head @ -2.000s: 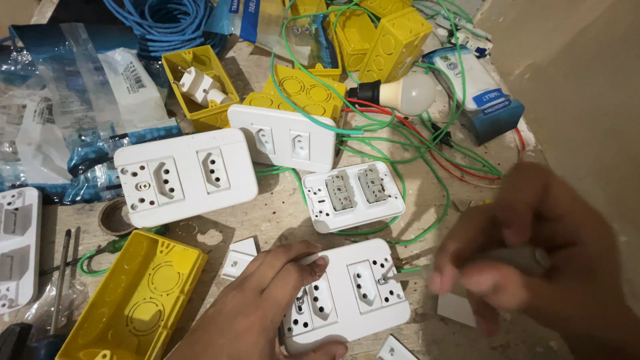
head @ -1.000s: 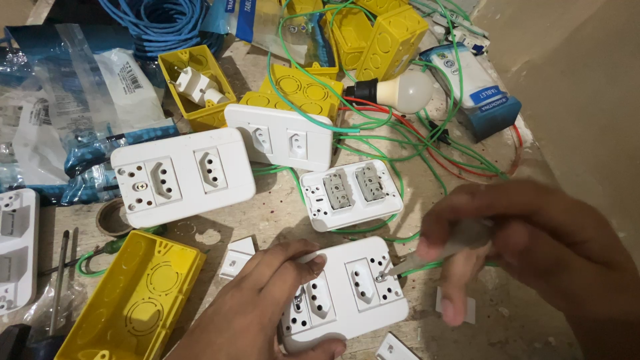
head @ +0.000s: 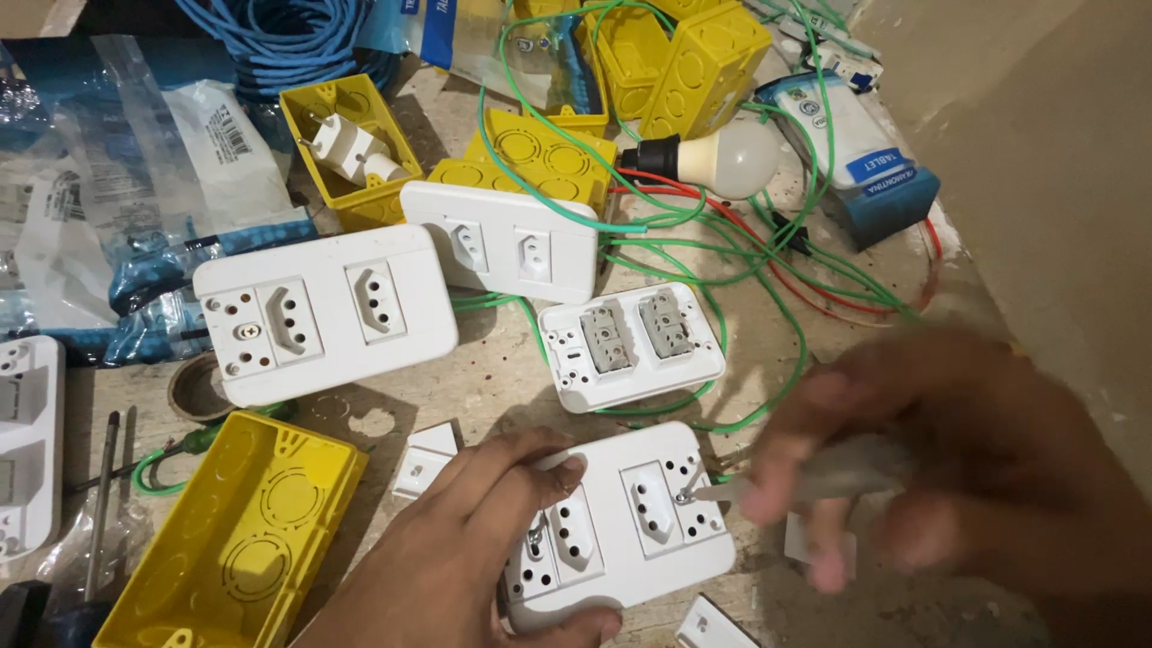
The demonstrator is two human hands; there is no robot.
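Observation:
My left hand (head: pixel 450 540) grips the left end of a white double socket plate (head: pixel 621 526), thumb at its lower edge and fingers on its upper edge. A screw (head: pixel 535 540) stands in the plate's left end, beside those fingers. My right hand (head: pixel 936 459), blurred, holds a translucent-handled screwdriver (head: pixel 837 477) at the plate's right end, its tip at a screw (head: pixel 684 495). Behind lies a smaller white plate (head: pixel 632 346) with grey socket modules facing up. Two more white socket plates (head: pixel 326 315) (head: pixel 499 241) lean farther back.
An empty yellow electrical box (head: pixel 234 531) lies at the left front. White cover pieces (head: pixel 427 459) lie near the plate. Behind are green wires (head: pixel 792 315), a light bulb (head: pixel 742 166), more yellow boxes (head: pixel 706 72), blue cable (head: pixel 288 45) and plastic packaging (head: pixel 216 144). Another screwdriver (head: pixel 106 504) is at far left.
My right hand has brought the screwdriver to the screw at the plate's right end and its fingers have shifted around the handle. My left hand stays on the plate.

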